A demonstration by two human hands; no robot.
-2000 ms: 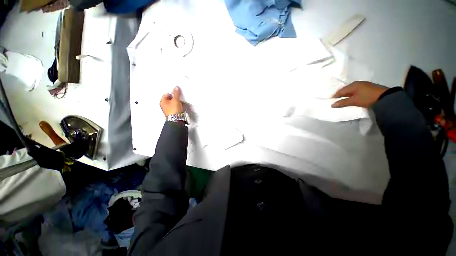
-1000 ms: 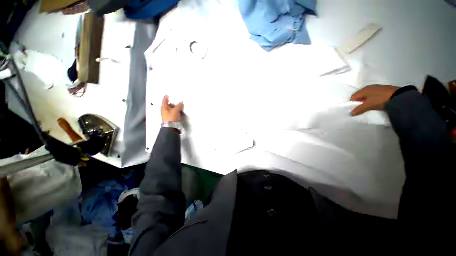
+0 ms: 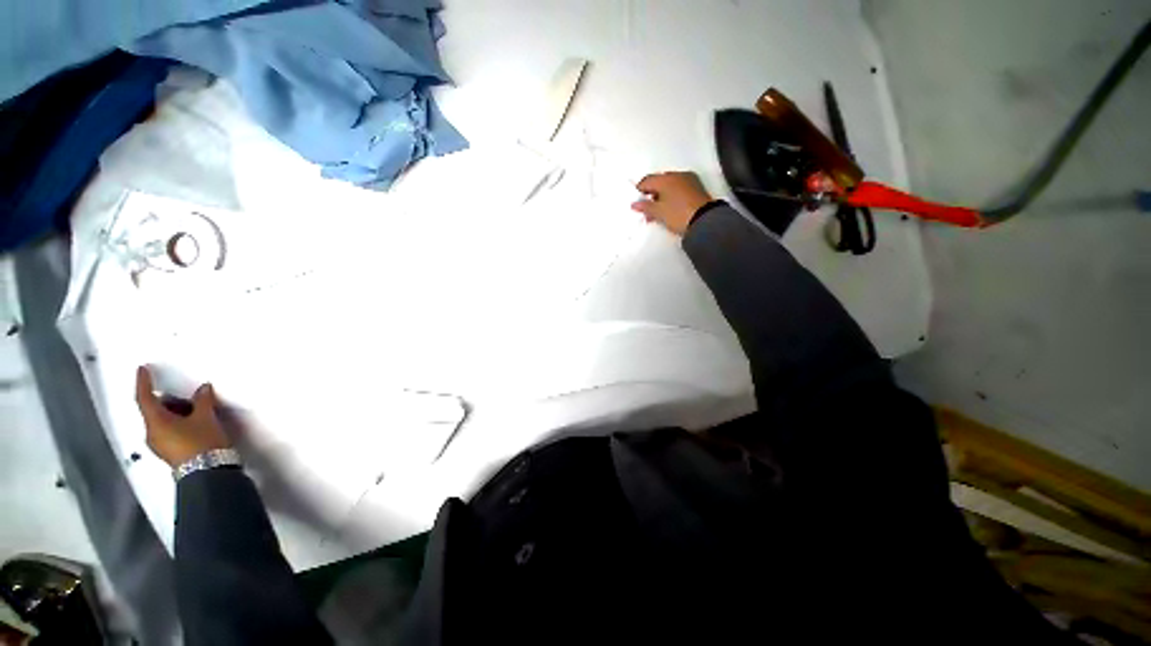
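Note:
White cloth (image 3: 505,271) lies over the white table, its edges nearly lost in the glare. My left hand (image 3: 183,423) is at the left, thumb and forefinger apart over the white surface, with nothing seen in it. My right hand (image 3: 673,202) has its fingertips closed at an edge of the white cloth, right of centre; a faint edge line runs from them toward the lower left. A small angular white piece (image 3: 432,423) lies near my body. A narrow cream strip (image 3: 571,99) lies beyond the right hand.
An iron (image 3: 755,158) with a brown handle and red-sleeved cable (image 3: 915,202) is right of my right hand, beside black scissors (image 3: 852,230). A tape roll (image 3: 183,249) is at left. Light-blue cloth (image 3: 303,82) and dark-blue cloth (image 3: 76,152) lie at the far left. Another iron (image 3: 48,593) is at lower left.
The view has swung right, bringing the iron and scissors fully in. My hands are farther apart. The white cloth under my right hand now lies flatter, with fewer folds showing.

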